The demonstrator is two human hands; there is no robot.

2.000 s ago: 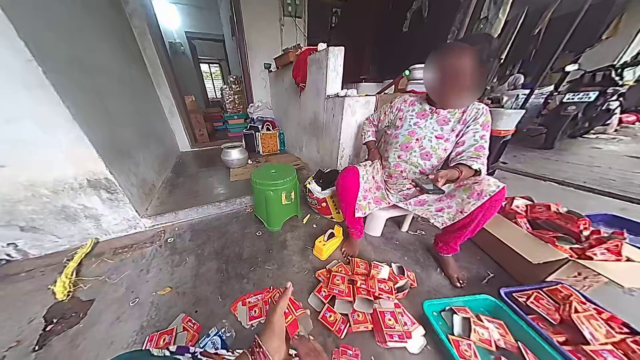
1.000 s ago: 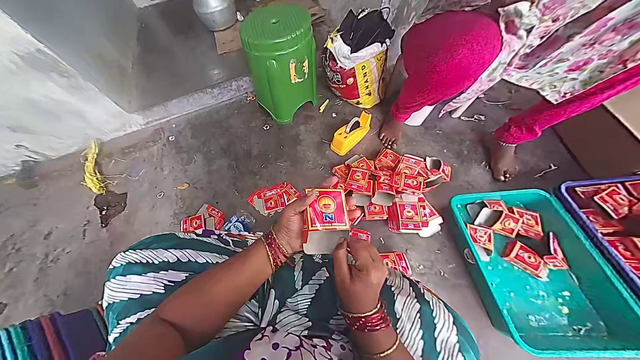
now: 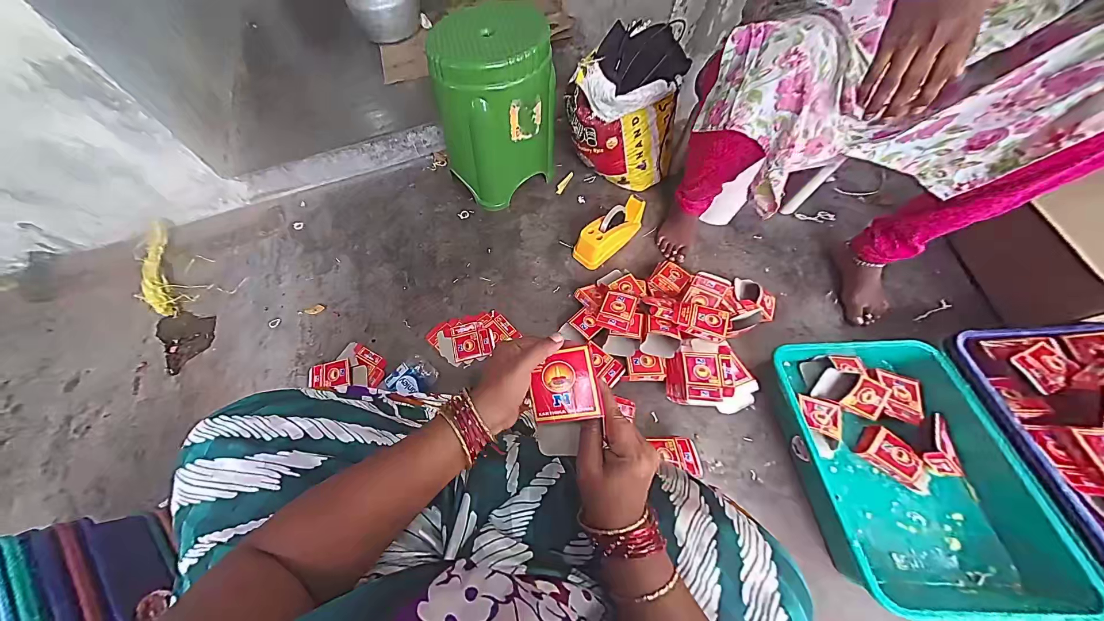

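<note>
A small red and yellow printed cardboard box (image 3: 565, 385) is held between my two hands above my lap, its open grey flap hanging at the lower edge. My left hand (image 3: 509, 388) grips its left side, thumb along the top edge. My right hand (image 3: 617, 457) holds its lower right corner; some of those fingers are hidden behind it. Just beyond lies a pile of similar red boxes (image 3: 703, 319) on the concrete floor, many with open flaps. Smaller groups of flat red cartons (image 3: 473, 338) lie to the left, near a blue and clear plastic packet (image 3: 412, 378).
A teal plastic tray (image 3: 957, 535) with several red boxes stands at right, beside a dark blue tray (image 3: 966, 354). Ahead are a yellow tape dispenser (image 3: 609, 235), a green plastic stool (image 3: 492, 103) and a stuffed bag (image 3: 625, 129). Another person's bare foot (image 3: 862, 285) rests beyond the pile.
Two seconds ago my left hand was raised near the cartons; one second ago both hands held a box over my lap, as now. The view has tilted sharply down since the first frame.
</note>
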